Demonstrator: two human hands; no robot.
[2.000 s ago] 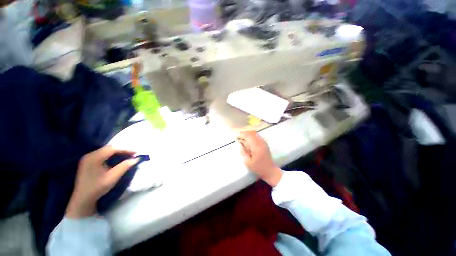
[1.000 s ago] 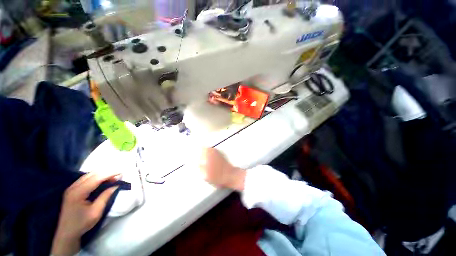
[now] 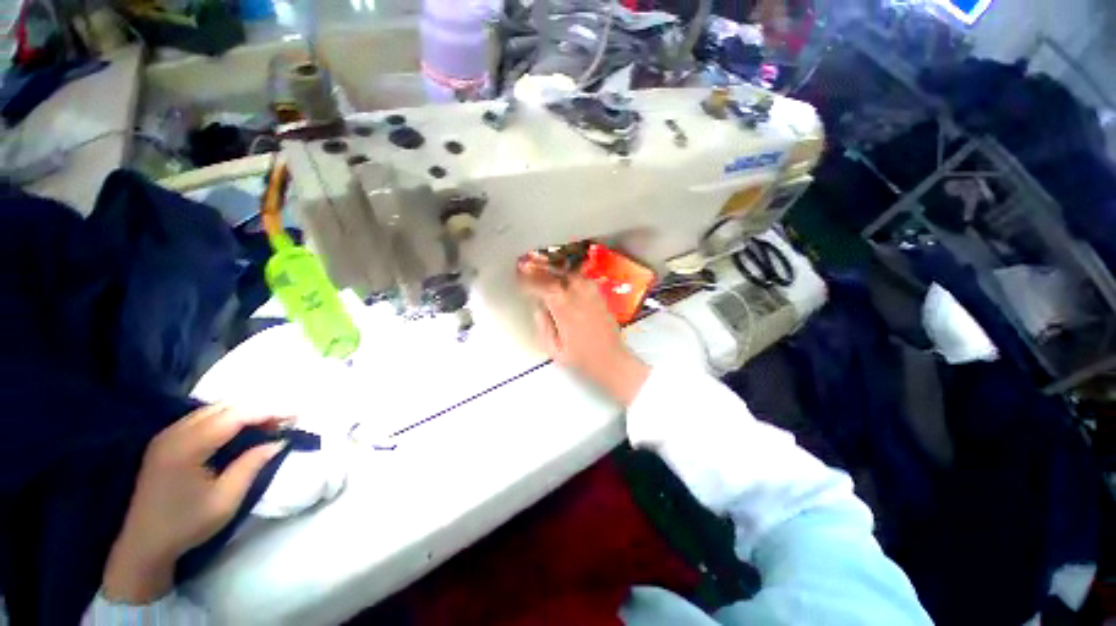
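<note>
The dark navy garment (image 3: 110, 306) lies heaped at the left end of the table. My left hand (image 3: 196, 489) pinches its navy edge between thumb and fingers, beside a small white piece (image 3: 300, 483). My right hand (image 3: 585, 336) is at the smartphone (image 3: 622, 284), whose screen is bright orange-red under the machine arm. The fingers overlap the phone's left part; I cannot tell whether they touch it or hold anything. The cream-white JACK sewing machine (image 3: 587, 184) stands behind, its presser foot area (image 3: 453, 300) left of my right hand.
A lime green tag (image 3: 312, 300) hangs at the machine head. Black-handled scissors (image 3: 764, 261) lie at the table's right end. A lilac bottle (image 3: 455, 49) stands behind the machine. Dark garments (image 3: 881, 428) and a metal frame (image 3: 967, 184) are on the right.
My right hand has moved from the table front up to the phone, and its fingers have spread. The phone screen, earlier white, is now orange-red. My left hand still holds the navy edge.
</note>
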